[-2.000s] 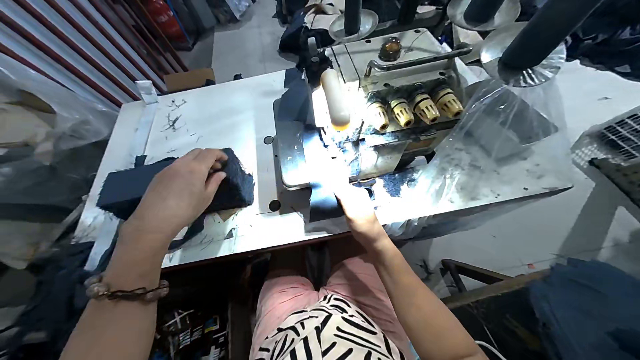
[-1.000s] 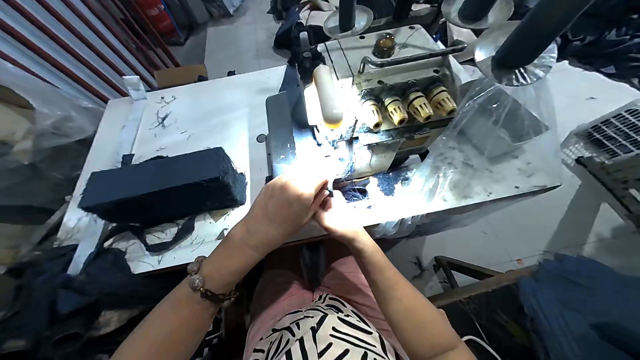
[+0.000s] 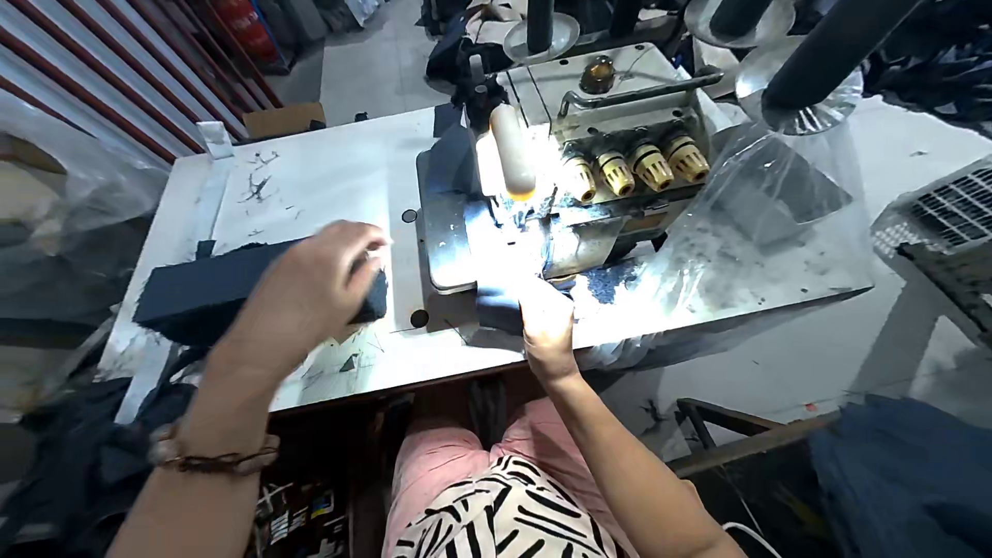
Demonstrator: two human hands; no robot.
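Observation:
An overlock sewing machine [image 3: 620, 101] with several yellow tension dials stands on the white worktable, its needle area brightly lit. My right hand [image 3: 549, 314] holds the edge of a dark fabric piece [image 3: 497, 308] that lies at the machine's front, just below the needle area; glare hides part of it. On the left of the table lies a thick stack of dark cut fabric [image 3: 213, 287]. Over the stack's right end is my left hand [image 3: 322, 271], blurred, its fingers curled and thumb apart, with nothing visible in it.
Thread stands with metal discs [image 3: 798, 85] rise at the back right. A clear plastic bag [image 3: 775, 194] covers the table's right part. Thread scraps [image 3: 260, 186] lie at the back left. Blue fabric [image 3: 907, 473] is heaped at lower right, beside a wooden rail [image 3: 756, 446].
My left hand has moved left from beside my right hand at the machine to the fabric stack. The dark strip curving in front of the stack is now mostly hidden by my arm.

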